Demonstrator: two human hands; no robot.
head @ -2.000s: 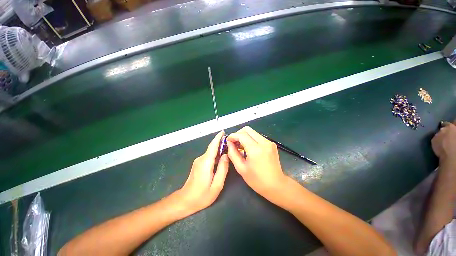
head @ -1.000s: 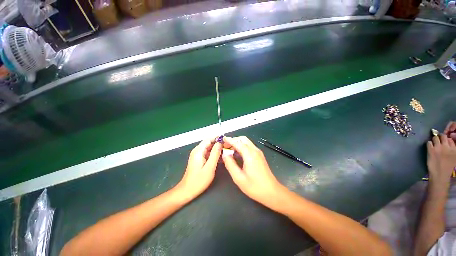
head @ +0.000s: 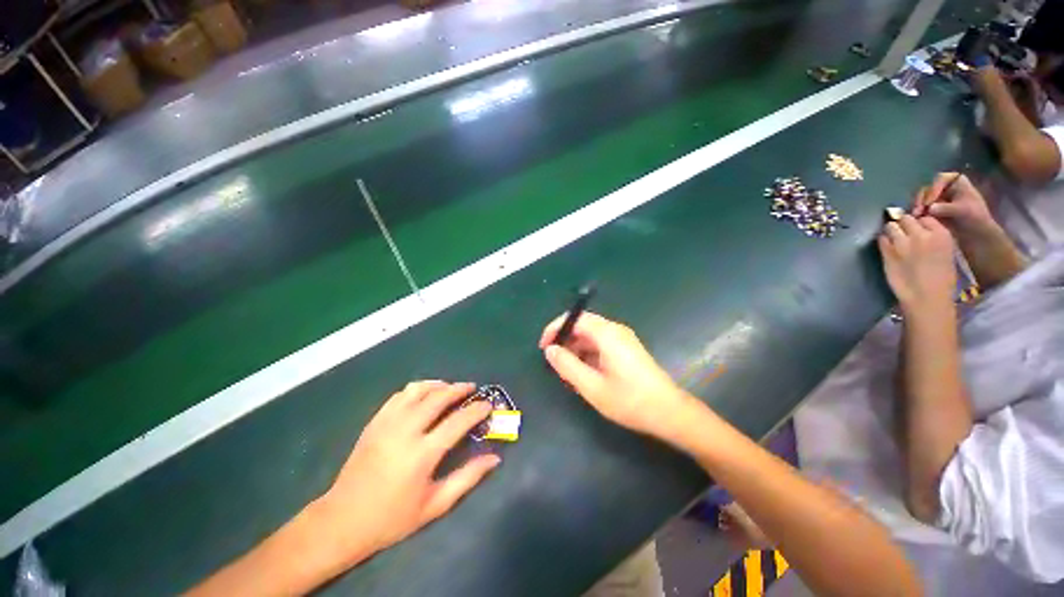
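A small electronic unit lies on the dark-green bench top, with a white and yellow block point(head: 503, 425) and thin dark wire loops. My left hand point(head: 408, 461) rests over its left side with the fingertips on it, partly hiding it. My right hand point(head: 609, 371) is up and to the right of the unit, holding the black tweezers point(head: 576, 313) between thumb and fingers. The thin pale strip point(head: 389, 240) has its near end at the white rail point(head: 504, 259) and lies over the green belt.
A dark component pile point(head: 803, 208) and a paler pile point(head: 844, 167) lie at the right, before a neighbouring worker's hands point(head: 922, 251). Another person's arm point(head: 1013, 126) is beyond. A clear plastic bag point(head: 35, 574) shows at the lower left. Small units point(head: 823, 74) lie on the far belt.
My hands have moved apart. The unit, earlier held in both hands, is now down on the bench under my left fingers. My right hand has picked up the tweezers. The view has swung right.
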